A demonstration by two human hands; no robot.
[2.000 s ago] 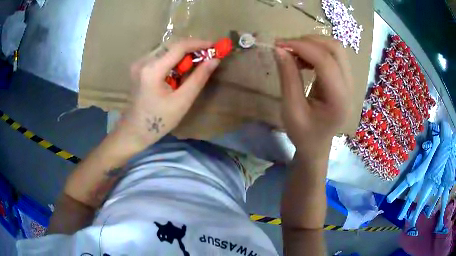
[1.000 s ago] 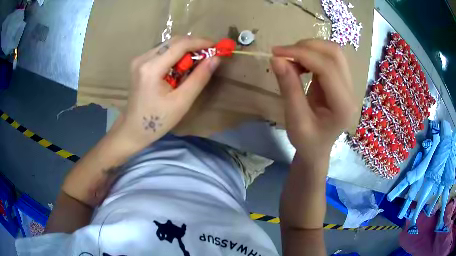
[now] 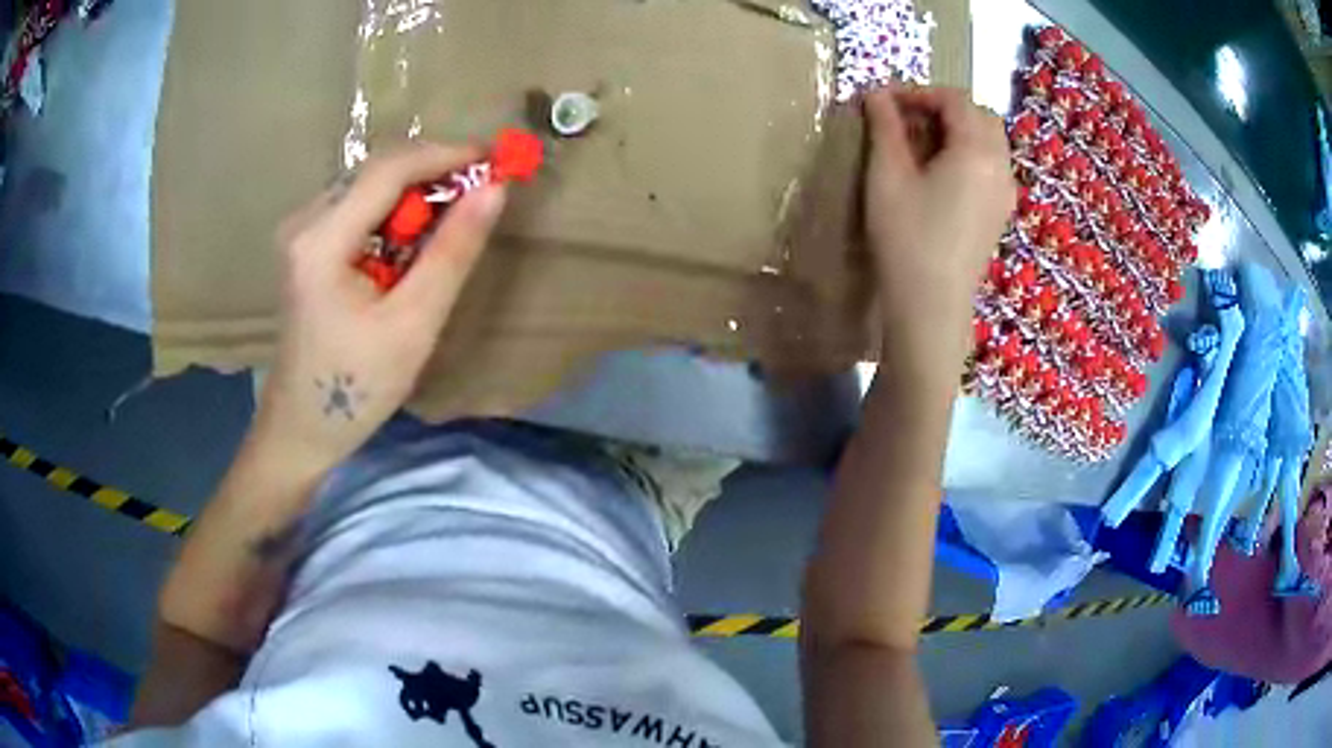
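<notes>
My left hand (image 3: pixel 365 285) grips several red-headed figurines (image 3: pixel 517 155) in a row between thumb and fingers, one red head sticking out past the fingertips. My right hand (image 3: pixel 942 190) is at the lower edge of the heap of tiny white-and-pink parts (image 3: pixel 885 44), thumb and fingers bent close together. Whether it holds a part or the thin pale stick cannot be seen. The small whitish cup (image 3: pixel 573 113) stands beside a dark smudge, right of the held figurines and touched by neither hand.
The hands are over a brown cardboard sheet (image 3: pixel 701 161) with shiny tape strips. Dense rows of red-headed figurines (image 3: pixel 1081 234) lie on the metal bench to the right. Light-blue limp shapes (image 3: pixel 1234 424) are beyond them. Yellow-black floor tape (image 3: pixel 745 626) and blue bins show below.
My right hand has moved away from the figurines to the parts heap; the pale stick it held is no longer visible. The bench view has shifted left. My left hand keeps its grip.
</notes>
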